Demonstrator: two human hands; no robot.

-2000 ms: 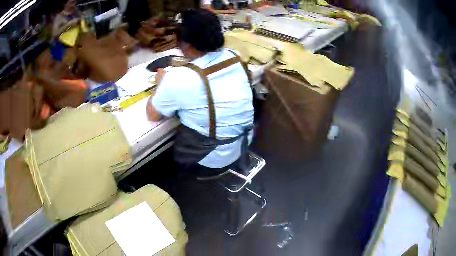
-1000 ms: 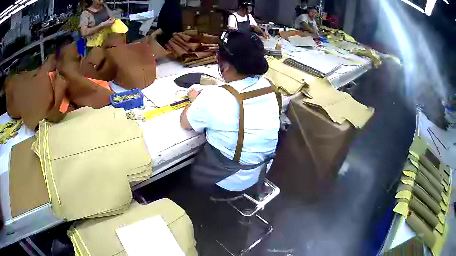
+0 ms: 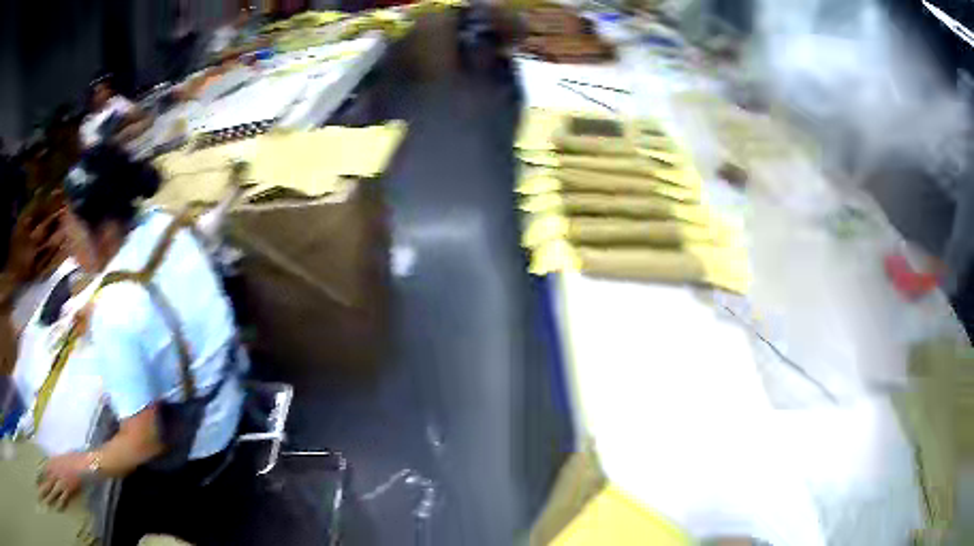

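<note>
Neither of my hands is in view. Folded olive panels [image 3: 630,205] with yellow ends lie overlapping in a row on the long table at the right. Nearer me, an olive piece with a bright yellow face [image 3: 614,517] lies at the bottom edge, cut off by the picture. White paper [image 3: 662,363] covers the table between them. The picture is blurred.
A seated person [image 3: 160,320] in a light blue shirt is at the left, one hand on an olive panel [image 3: 37,496]. A brown-covered stack [image 3: 310,267] bears yellowish panels [image 3: 320,155]. A metal stool, a dark aisle and a red object [image 3: 911,274] also show.
The view has swung right, so the folded panels have come to the middle and the seated person to the left edge. That person's hand now touches an olive panel at the lower left.
</note>
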